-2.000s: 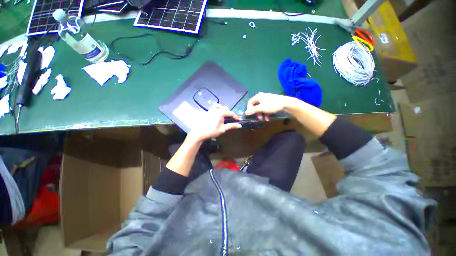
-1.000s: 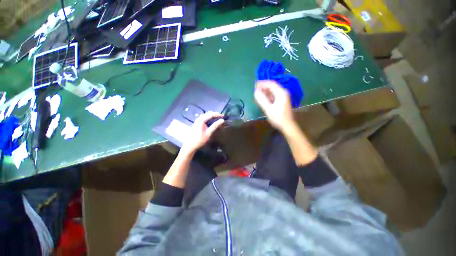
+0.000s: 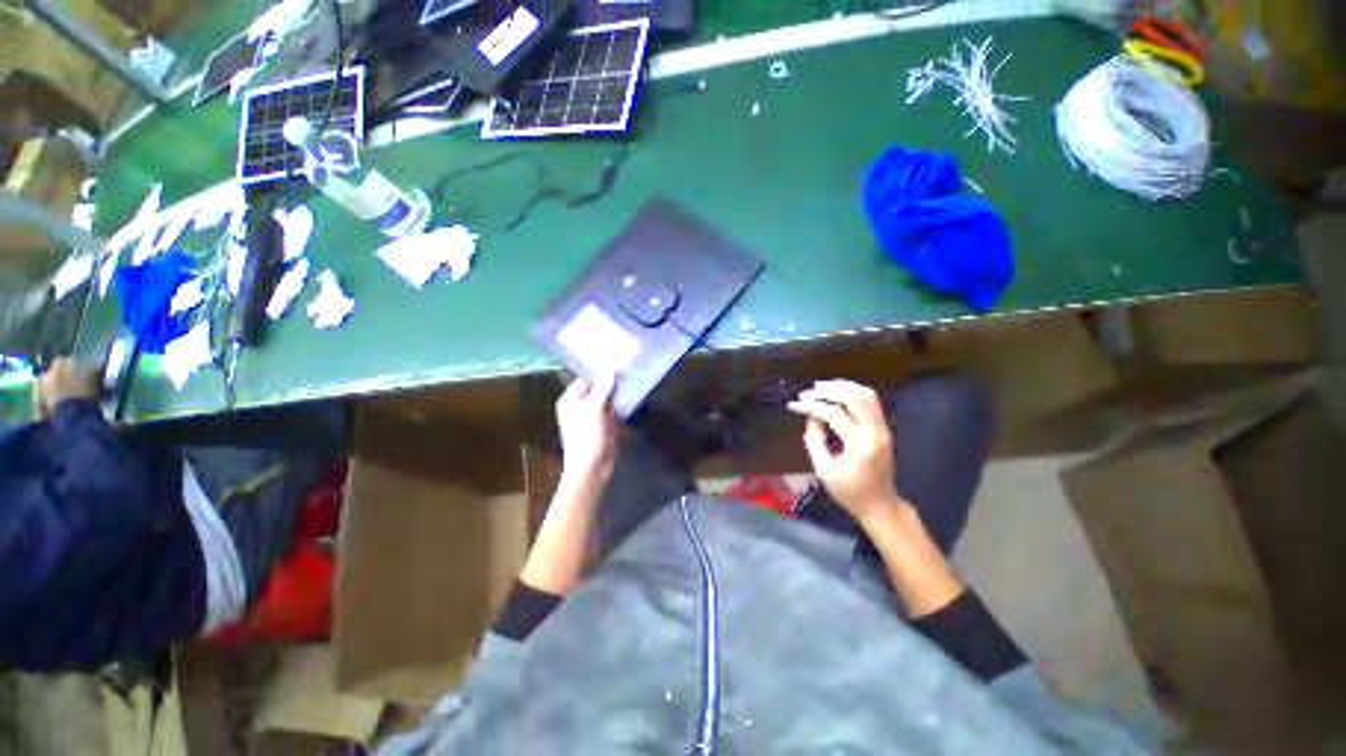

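A small solar panel (image 3: 687, 254) lies back side up over the front edge of the green bench, with its white label (image 3: 596, 341) and small junction box (image 3: 650, 301) showing. My left hand (image 3: 588, 425) grips its near corner by the label. My right hand (image 3: 853, 440) is right of the panel, in front of the bench edge, with thumb and fingers bent close together. Dark cable seems to hang between panel and right hand, blurred against the dark trousers; whether my fingers hold it is unclear. A crumpled blue cloth (image 3: 940, 229) lies on the bench to the right.
White strands (image 3: 967, 92) and a white coil (image 3: 1134, 130) lie back right. A clear bottle (image 3: 359, 185), white scraps (image 3: 430, 254) and a black tool (image 3: 259, 266) stand or lie left. Panels (image 3: 573, 81) are behind. A neighbour's arm (image 3: 71, 387) is far left; open cartons (image 3: 428, 539) are below.
The view has shifted. My right hand has moved from near the blue cloth down in front of the bench. My left hand has moved from the panel's cable side to its near corner.
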